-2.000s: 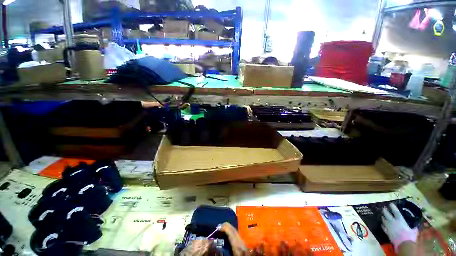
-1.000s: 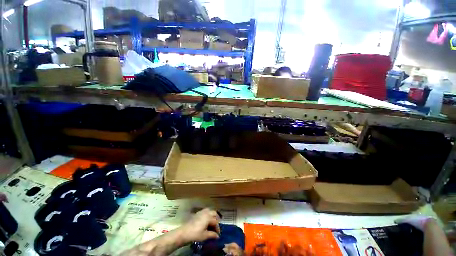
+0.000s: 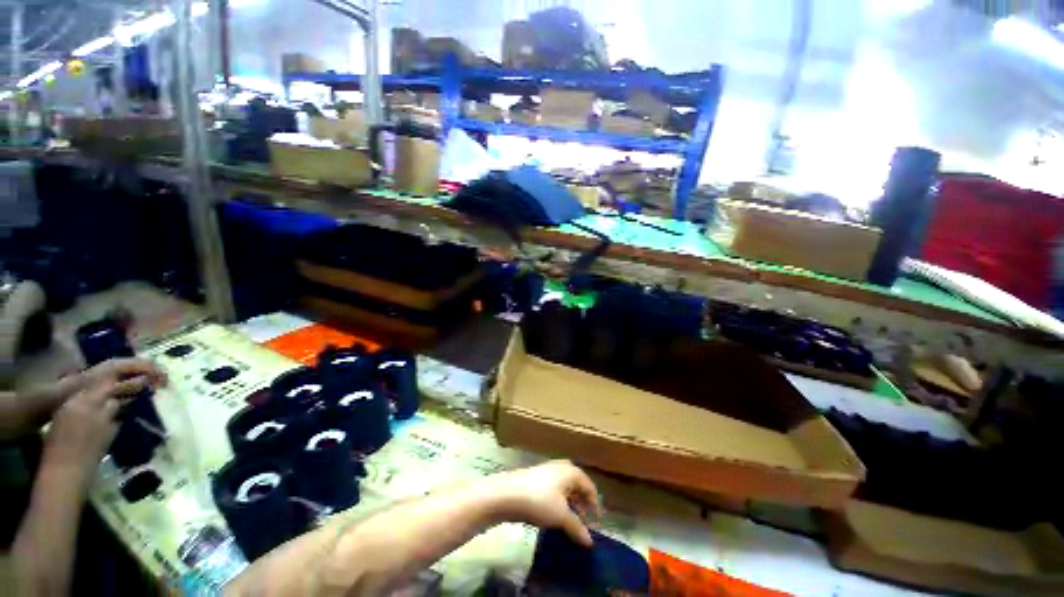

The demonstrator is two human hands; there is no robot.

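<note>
My left hand reaches in from the lower left, bare, with its fingers bent down at the upper edge of a dark navy rounded piece. The piece is partly cut off by the bottom edge. I cannot tell whether the fingers grip it. My right hand is not visible. Several dark cup-shaped units, with pale rings on top, stand in a cluster to the left, beyond my forearm.
An open cardboard tray lies behind my hand, with a second tray at its right. Orange card lies at the bottom. At left, another person's hands hold a dark unit. A green-topped shelf crosses behind.
The view has swung left, so the bench things sit further right. My left forearm now stretches across the bottom. The right hand has dropped out of sight.
</note>
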